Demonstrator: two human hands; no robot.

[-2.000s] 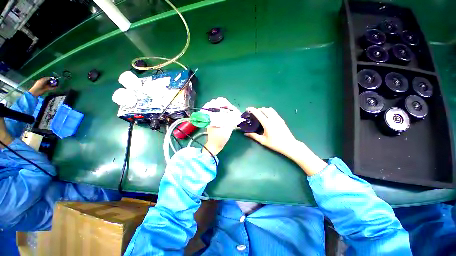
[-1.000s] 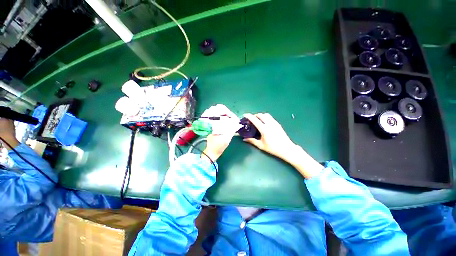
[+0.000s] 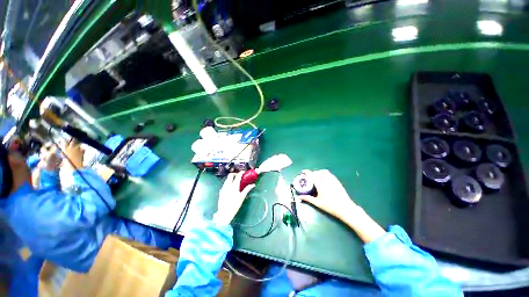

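My left hand (image 3: 233,194) holds a red bottle (image 3: 248,178) at the bench, left of centre. A white, blurred shape (image 3: 275,163) extends from the bottle toward the upper right. My right hand (image 3: 328,194) holds a black round part (image 3: 303,184) with its ringed face up. The dispensing syringe lies on the bench just left of that part, its green adapter (image 3: 289,219) toward me and a clear hose (image 3: 290,249) running from it. Whether the syringe touches my right hand's part is unclear.
The controller box (image 3: 226,154) stands behind my left hand, with white cups on it. A long black tray (image 3: 458,226) of round parts is at the right. Loose black parts (image 3: 273,104) lie farther back. A neighbour's blue sleeves (image 3: 69,214), blue bin (image 3: 142,161) and carton (image 3: 110,270) are left.
The view has tilted up. My left hand has let go of the syringe, which now lies on the bench, and has the red bottle. The round part's face now shows in my right hand.
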